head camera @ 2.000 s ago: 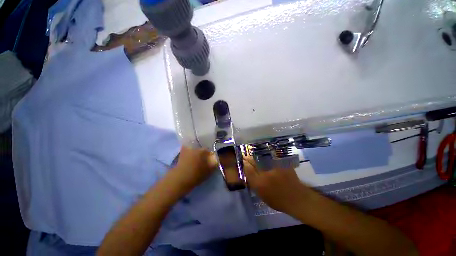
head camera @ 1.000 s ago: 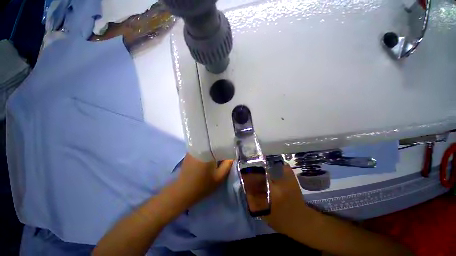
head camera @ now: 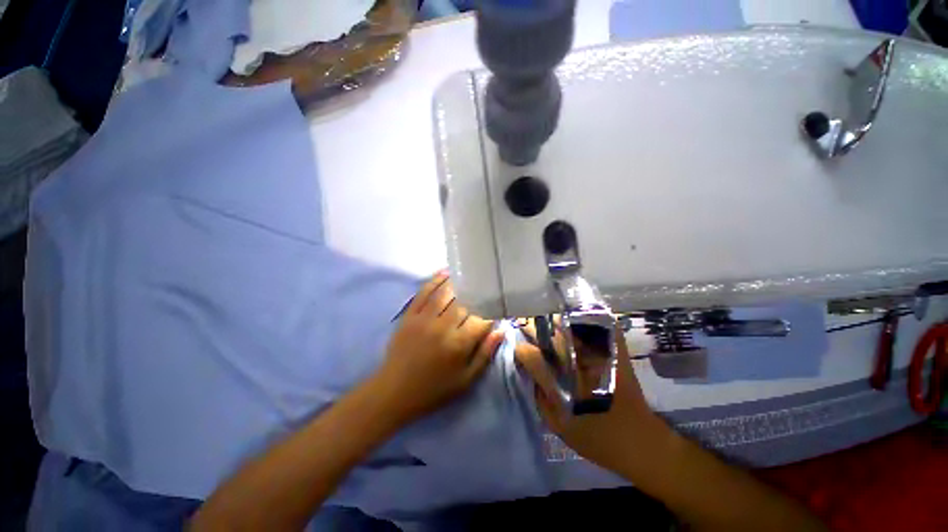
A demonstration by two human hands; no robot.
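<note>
A large light blue cloth spreads left of the white sewing machine head and hangs over the table's front edge. My left hand lies on the cloth just left of the needle area, its thumb and fingers pinching a bright fold. My right hand is on the right side of that fold, fingertips at the cloth, partly hidden behind the shiny take-up guard. The needle and presser foot are hidden by the machine head and my fingers.
A light blue piece lies under the machine arm. Dark red snips and red-handled scissors lie at the right. A ruler scale runs along the front edge, with a red heap below. White scraps lie upper left.
The machine head appears further right in view. My left hand has gone from partly behind the head's edge to flatter on the cloth, fingers now visible. Both hands remain near the needle area.
</note>
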